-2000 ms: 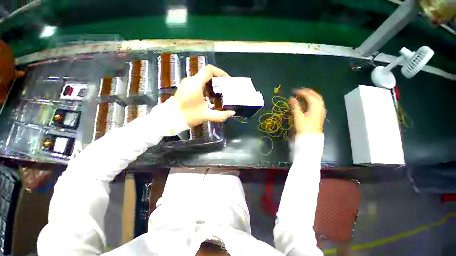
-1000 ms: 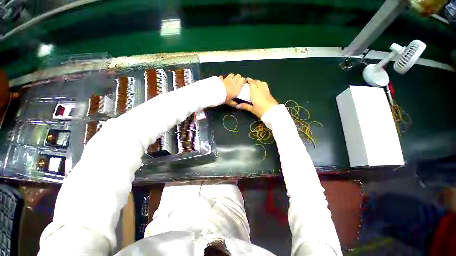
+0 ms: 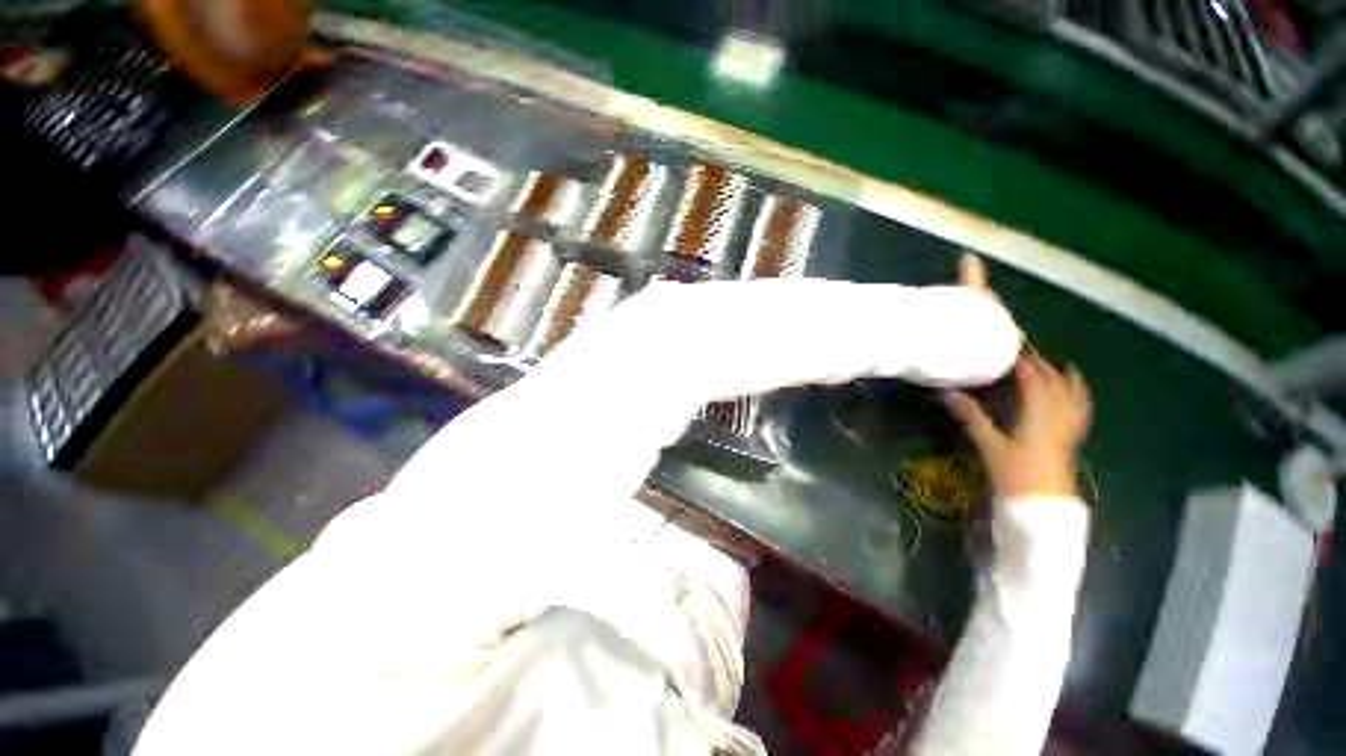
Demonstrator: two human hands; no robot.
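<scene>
My left hand (image 3: 976,275) is mostly hidden behind its white sleeve; only a finger shows past the cuff. My right hand (image 3: 1045,423) is beside it, thumb and fingers apart and curved; the space between the hands is dark and blurred, and no module stack can be made out there. Yellow rubber bands (image 3: 940,485) lie tangled on the dark mat just below my right hand. Stacks of display modules (image 3: 706,214) with brown and white stripes stand in two rows in the clear blister tray, partly covered by my left sleeve.
A flatter clear tray (image 3: 303,174) at the left holds several single units (image 3: 363,285). A tall white box (image 3: 1228,620) stands at the right, with a small white fan (image 3: 1308,485) beside it. An orange round fan (image 3: 236,42) is at the upper left. The green conveyor (image 3: 886,148) runs behind the bench.
The view has turned and tilted. The white module piece seen between my hands no longer shows. My left hand has gone behind its sleeve, and my right hand's fingers are more spread.
</scene>
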